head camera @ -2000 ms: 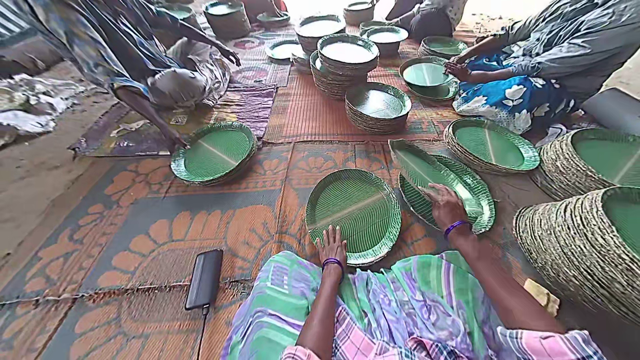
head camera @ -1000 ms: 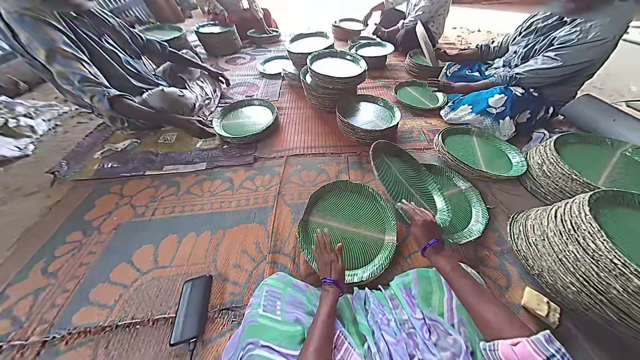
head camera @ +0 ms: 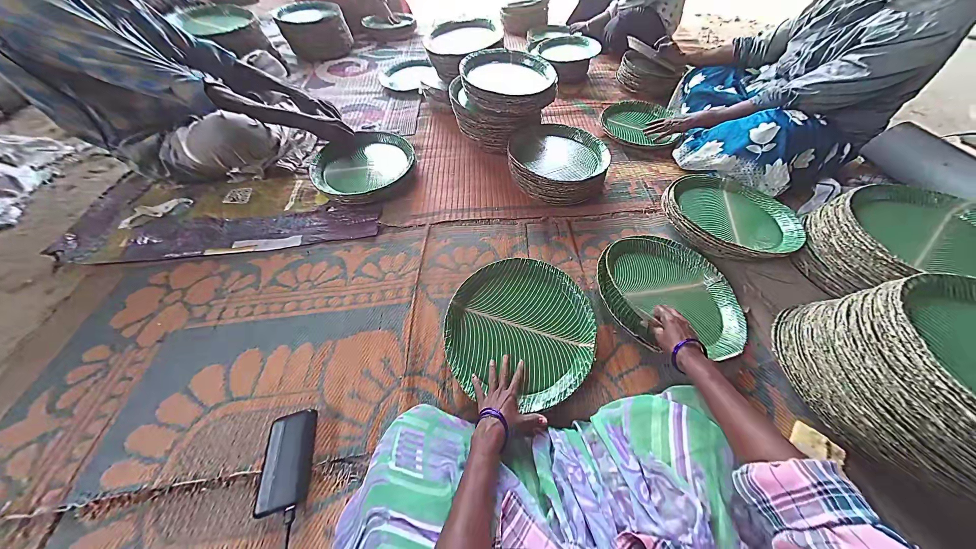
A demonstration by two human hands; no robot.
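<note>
Flat on the near edge of a round green leaf-patterned plate (head camera: 522,320) lies my left hand (head camera: 502,395), fingers spread, holding nothing. My right hand (head camera: 673,329) is at the near left rim of green plates (head camera: 679,286) to the right; its fingertips touch the rim there, and whether they grip a plate is not clear. One plate in that group overlaps another and sits slightly askew. Both wrists wear purple bangles.
Tall plate stacks (head camera: 862,374) stand at the right, with a lower stack (head camera: 732,217) beyond. A black power bank (head camera: 286,461) with a cable lies on the patterned mat (head camera: 252,351). People sit at left and right, handling plates. More stacks (head camera: 560,164) stand ahead.
The plate held tilted up by my right hand earlier now lies lower, over the right-hand plates. My left hand stays on its plate. At right, a person's hand has come onto a plate.
</note>
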